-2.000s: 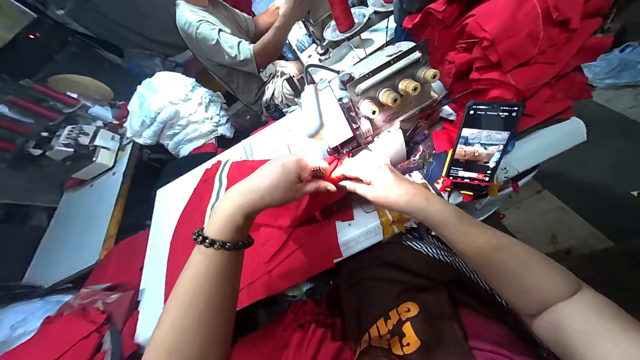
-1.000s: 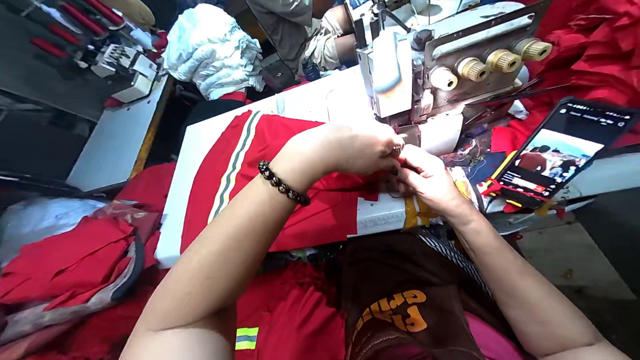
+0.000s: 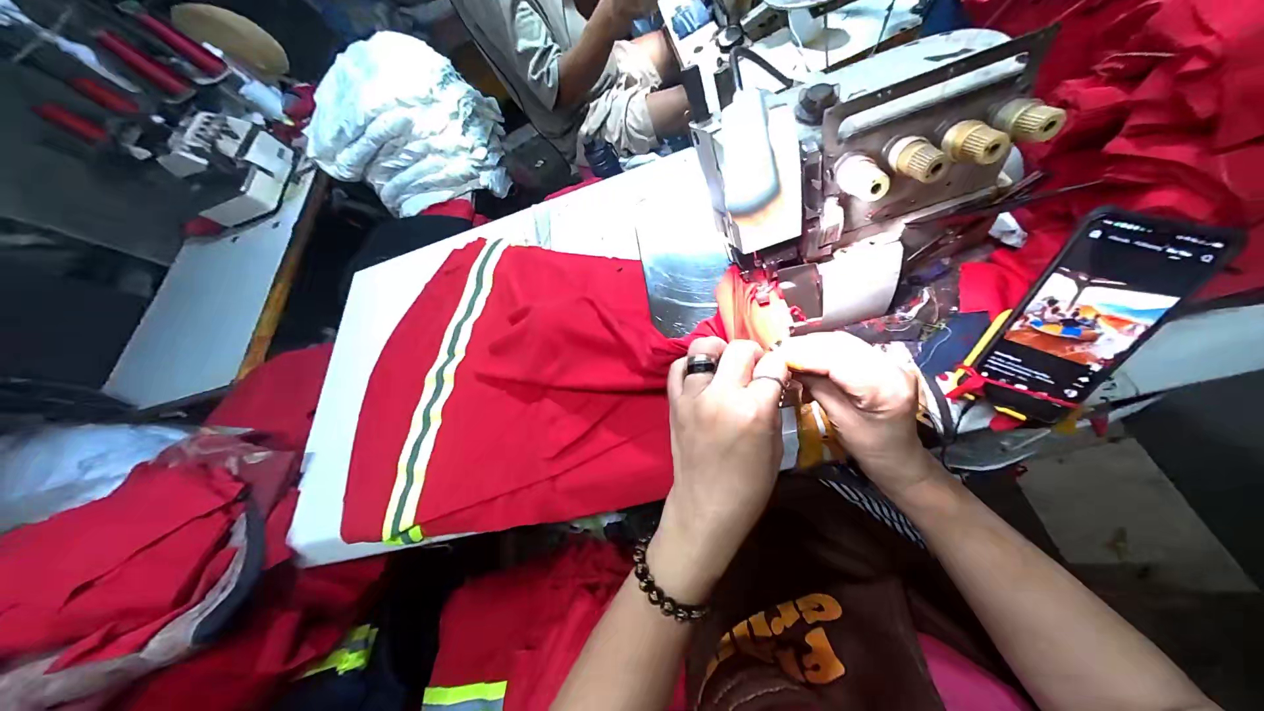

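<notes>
Red fabric with a striped reflective band point(image 3: 553, 385) lies over the white machine table point(image 3: 331, 415), its right end bunched up at the needle area of an industrial sewing machine point(image 3: 869, 128). My left hand point(image 3: 726, 415), with a dark ring and a bead bracelet, is closed on the near edge of that bunched fabric. Just right of it, touching or almost touching, my right hand point(image 3: 859, 395) pinches the cloth edge between thumb and forefinger. Both hands are just in front of the lit presser foot area, where the cloth looks orange. The fingertips partly hide the edge.
A phone point(image 3: 1096, 316) stands tilted at the right, tied with red cloth. Red cloth is heaped behind the machine point(image 3: 1155, 128) and at lower left point(image 3: 118, 563). A white cloth pile point(image 3: 405, 118) and another machine point(image 3: 237, 168) are at upper left. A seated person point(image 3: 583, 79) is beyond the table.
My left hand has drawn back from over my right hand and now lies to its left, nearer my body. More of the red fabric and the needle area shows. The view has shifted.
</notes>
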